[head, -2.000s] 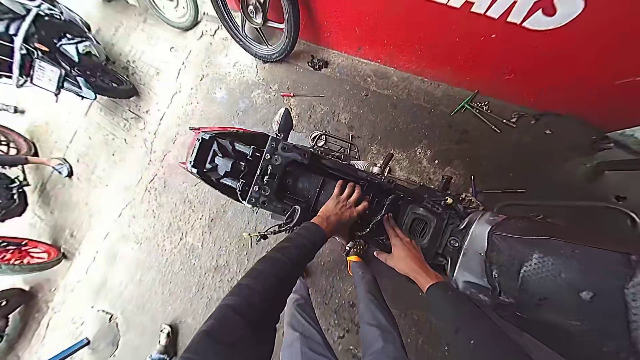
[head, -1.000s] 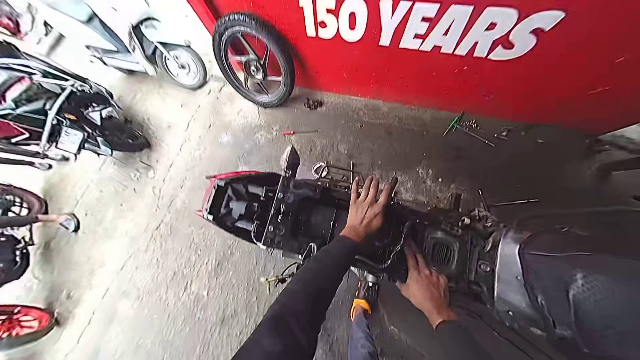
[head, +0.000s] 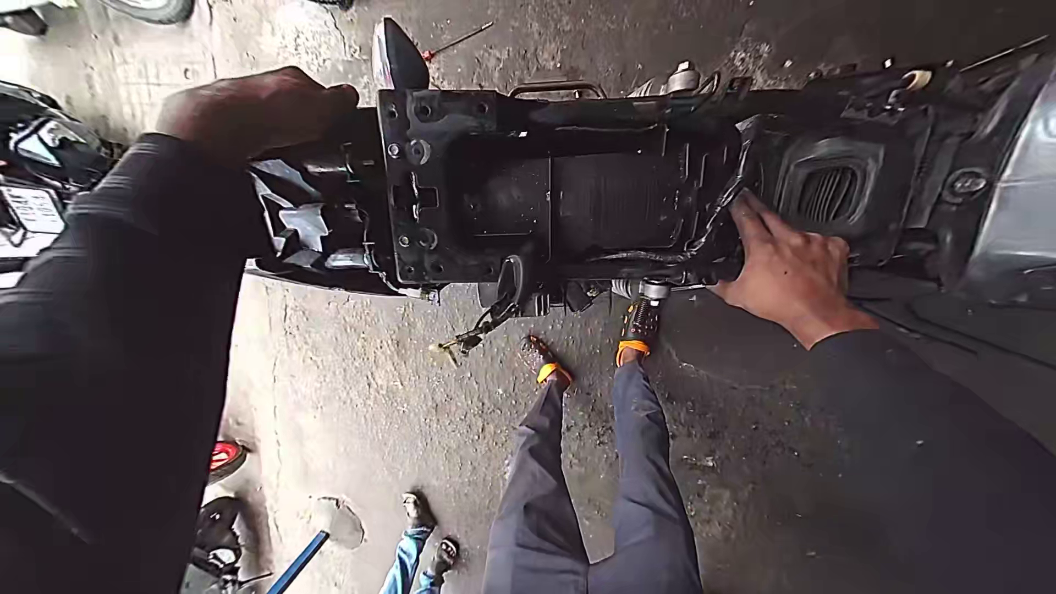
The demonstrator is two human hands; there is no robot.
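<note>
A motorcycle's rear frame (head: 437,190), its seat off, lies across the view with a black plastic tray (head: 610,198) in its middle. My left hand (head: 256,111) is curled over the tail end at upper left; what its fingers grip is hidden. At the right, my right hand (head: 788,268) rests on the near frame rail, its fingers at a black wiring harness (head: 726,202). A turn signal or similar pointed part (head: 398,56) sticks up from the far side. Loose wires with a connector (head: 474,334) hang from the near side. The fuel tank (head: 1019,190) is at far right.
A red-handled screwdriver (head: 458,41) lies on the floor beyond the frame. Parked motorcycles (head: 41,157) stand at the left. Below, another person's sandalled feet (head: 419,511) are near a blue bar (head: 299,563). My feet (head: 639,326) are beside the motorcycle.
My left hand has moved from the middle of the frame to the tail end. My right hand stays by the harness near the tray. The view has come closer and tilted down.
</note>
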